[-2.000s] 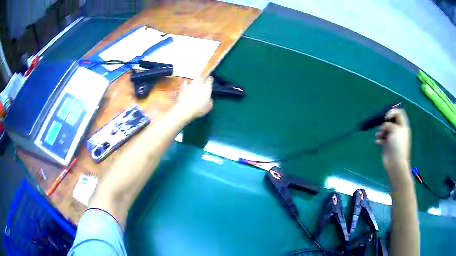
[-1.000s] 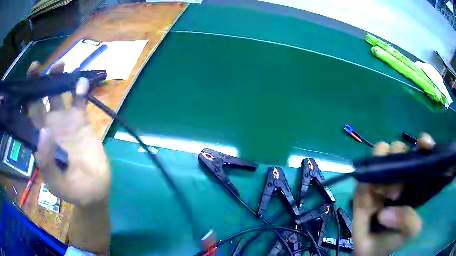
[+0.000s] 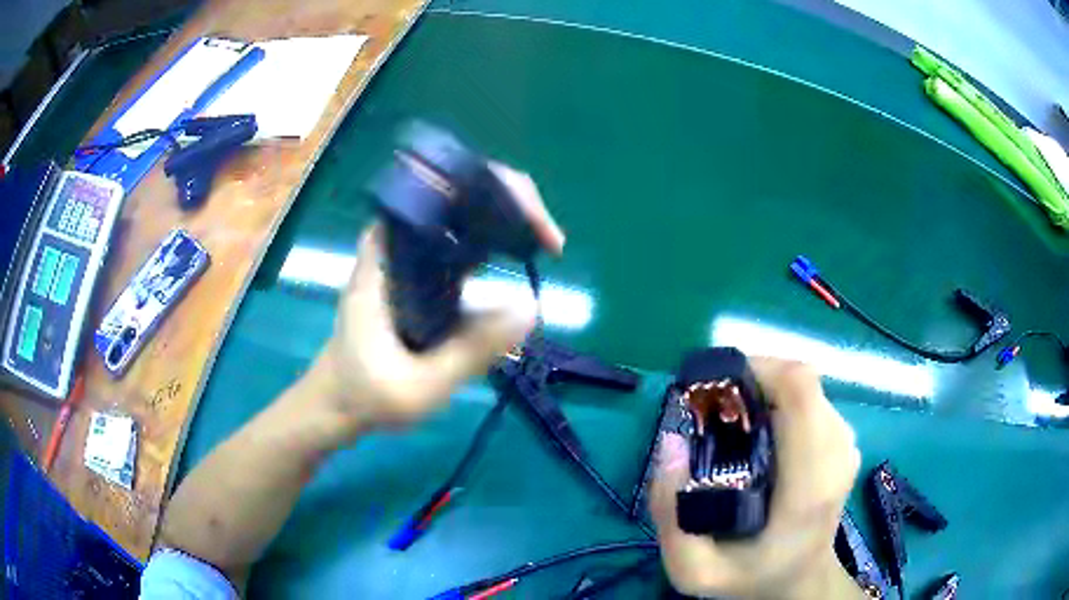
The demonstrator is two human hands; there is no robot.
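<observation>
My left hand point(image 3: 387, 340) grips a black battery clamp point(image 3: 428, 234), blurred, above the green mat left of centre. My right hand point(image 3: 774, 481) squeezes a second clamp point(image 3: 724, 443) at lower centre right; its jaws are open towards me and show copper-coloured teeth. A thin black cord with a blue plug point(image 3: 404, 536) and a short red part hangs below my left hand. Another clamp point(image 3: 545, 387) lies on the mat between my hands. More clamps point(image 3: 897, 516) lie at lower right, partly hidden by my right hand.
A wood board at left holds a scale point(image 3: 59, 281), phone point(image 3: 152, 300), clipboard with paper point(image 3: 299, 84), black clamps point(image 3: 211, 152), orange pen point(image 3: 61, 424) and whitish label point(image 3: 110, 449). A lead with blue plug point(image 3: 804, 270) lies right. Green rolls point(image 3: 991, 135) lie far right.
My left hand has moved right, from over the wood board to over the mat, with its clamp. My right hand has moved left, and its clamp's open jaws now face the camera.
</observation>
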